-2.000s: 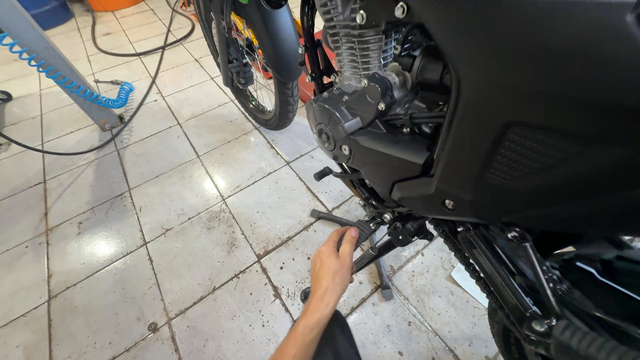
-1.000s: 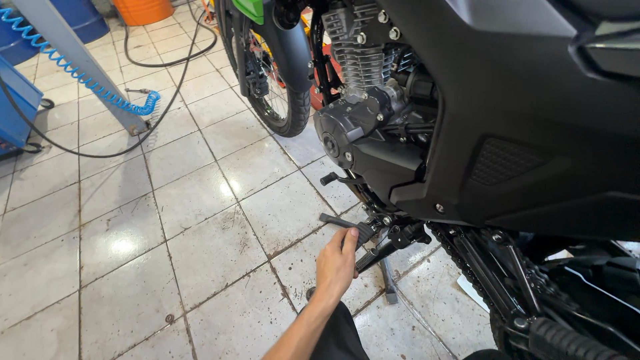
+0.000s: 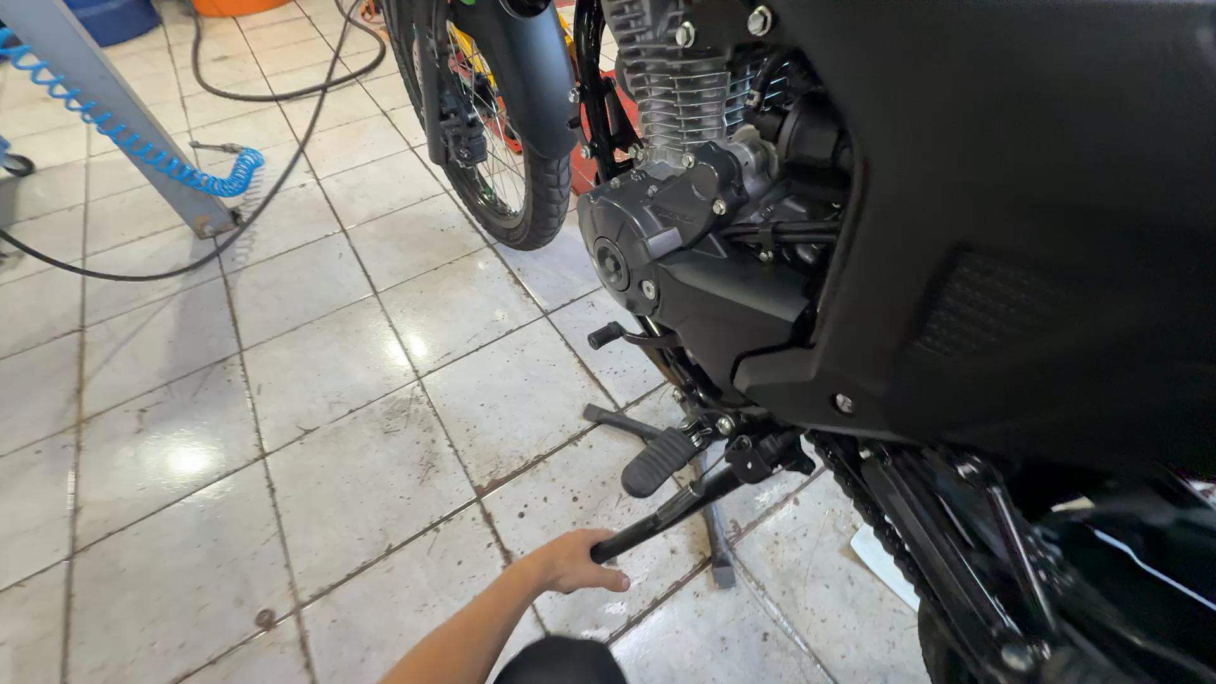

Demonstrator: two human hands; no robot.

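Observation:
My left hand is at the free end of the motorcycle's black side stand, with the thumb below the tube and the other fingers partly hidden behind its end. The stand slants down and left from its pivot under the frame. Just above it is the ribbed rubber footpeg, and farther up the gear shift lever sticks out below the engine. A black side panel covers much of the right of the view. My right hand is not in view.
Dark metal bars lie low under the motorcycle. A spoked wheel stands beyond the engine. At upper left are a grey metal leg, a coiled blue air hose and a black hose on the tiled floor.
My left hand has moved from the footpeg down to the free end of the side stand. The footpeg, earlier covered by the hand, is now exposed.

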